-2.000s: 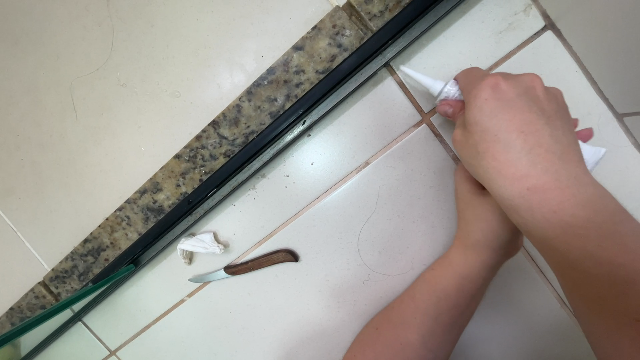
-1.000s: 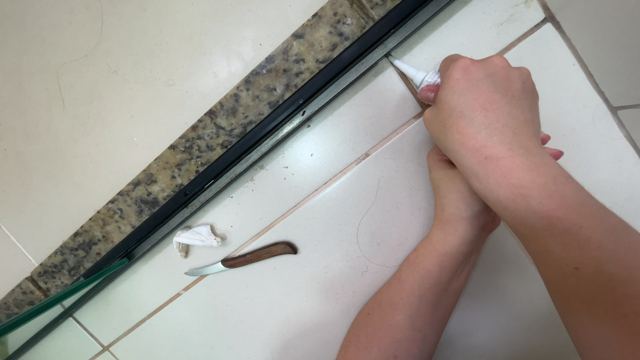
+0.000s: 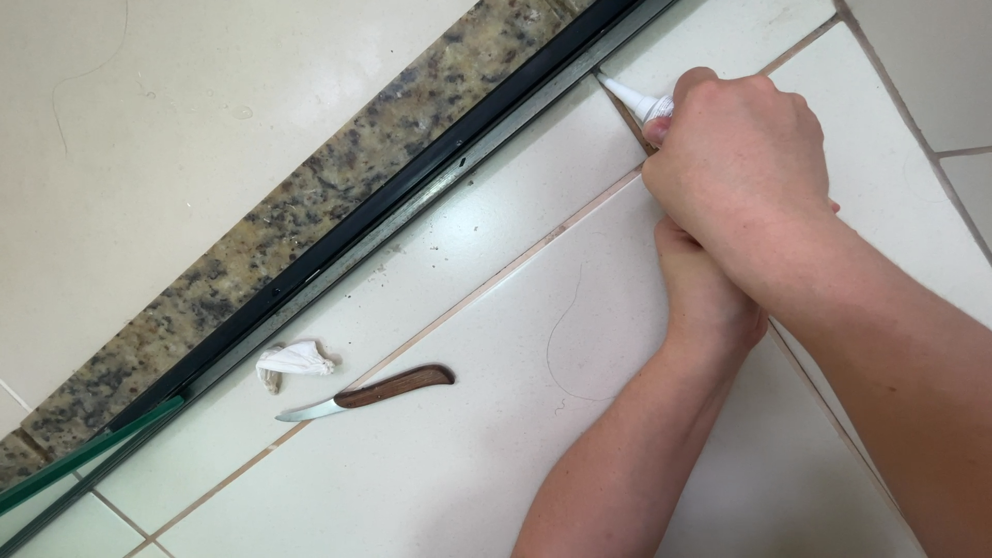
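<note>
My right hand (image 3: 744,147) is closed around a white squeeze tube with a tapered nozzle (image 3: 629,94). The nozzle's tip meets the lower edge of a metal door track (image 3: 457,167), at the end of a tile joint. Below and partly behind it, my left hand (image 3: 697,271) is curled; its fingers are hidden under the right one, and whether it also grips the tube cannot be seen. A small curved knife with a wooden handle (image 3: 395,386) lies on the tiles at lower left. Just above the knife is a crumpled white wad (image 3: 296,359).
A speckled granite sill (image 3: 310,194) runs diagonally along the black side of the track. The edge of a green-tinted glass panel (image 3: 93,449) reaches in at lower left. Pale floor tiles (image 3: 465,480) with brownish joints lie below the track, with a loose hair and small crumbs on them.
Both hands have moved up and left with the tube. Its nozzle was over the tile a little below the track two seconds ago and now touches the track's edge.
</note>
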